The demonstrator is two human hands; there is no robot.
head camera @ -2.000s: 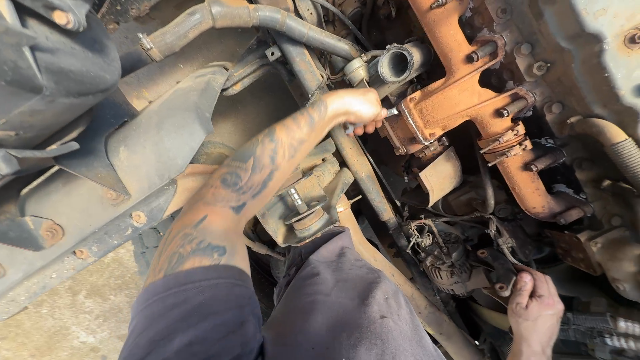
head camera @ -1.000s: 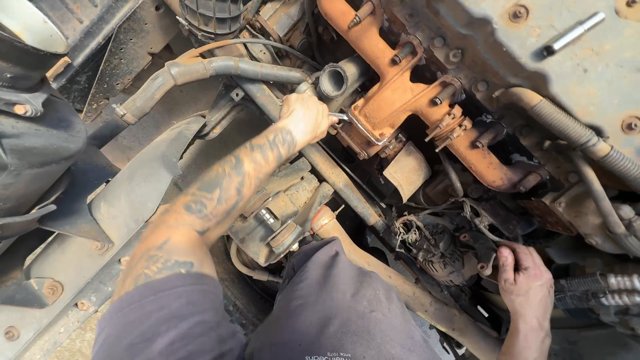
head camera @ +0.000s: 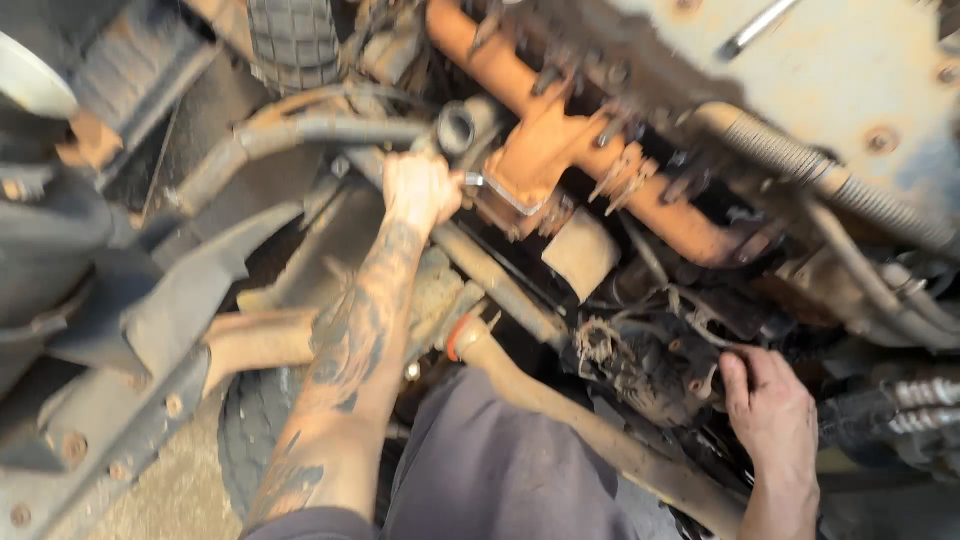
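My left hand (head camera: 421, 189) is closed around a metal wrench (head camera: 474, 179), only a short shiny part of which shows beyond the fist, beside the flange of an orange, rusty exhaust manifold (head camera: 534, 159). Just above the fist is the open end of a metal pipe (head camera: 456, 130). On the right, my right hand (head camera: 771, 401) rests its thumb and fingers on the edge of a dark, dirty alternator-like part (head camera: 660, 367) with wires around it. Whether the fingers grip it or only lean there cannot be told.
A shiny socket extension or similar tool (head camera: 761, 28) lies on the engine's top cover (head camera: 832, 67). A corrugated hose (head camera: 817, 161) runs along the right. A long thick pipe (head camera: 592, 431) crosses below, between the hands. Frame rail (head camera: 97, 450) and tyre (head camera: 259, 431) are at lower left.
The view has shifted, bringing more of the engine's top cover into sight. My left hand stays by the manifold flange and my right hand by the wired part.
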